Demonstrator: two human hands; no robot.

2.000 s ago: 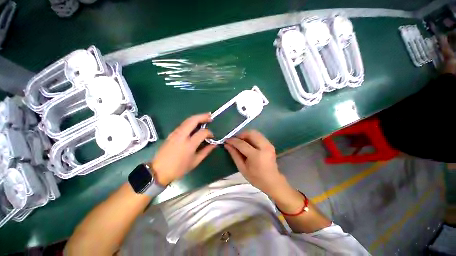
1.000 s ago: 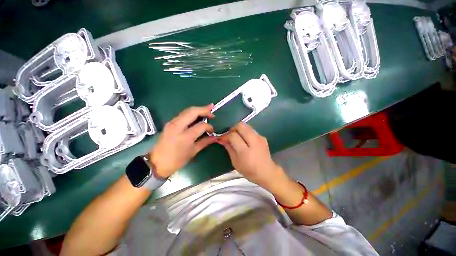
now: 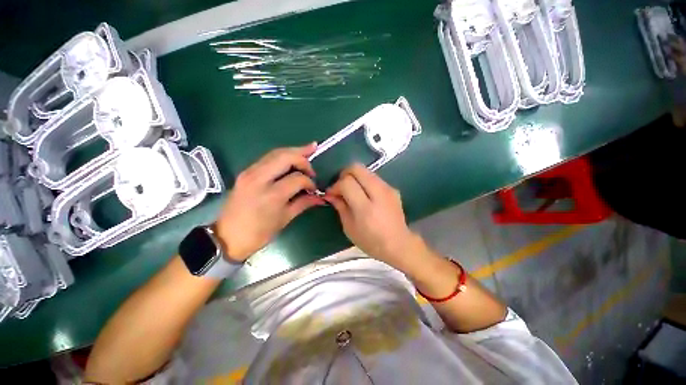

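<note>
A white oval plastic frame (image 3: 390, 129) is held over the green bench, its round disc and tab end pointing up and right. My left hand (image 3: 267, 197) grips the lower left end of its loop. My right hand (image 3: 368, 210) is at the same end, thumb and fingertips pinched close to my left fingertips. The fingers hide that end of the frame; I cannot tell whether a thin strip is between them. A loose pile of thin silvery strips (image 3: 289, 69) lies on the bench beyond the frame.
Layered frame stacks (image 3: 143, 183) stand at the left, with greyer stacks (image 3: 30, 263) at the far left. Three stacks (image 3: 493, 68) stand at the right. A pale strip (image 3: 226, 22) crosses behind. A red stool (image 3: 556, 197) is below the bench edge. Another person's dark sleeve (image 3: 639, 177) is at right.
The bench and its stacks have shifted upward in view. Both hands remain at the frame's lower left end, and my right fingers have shifted slightly along it.
</note>
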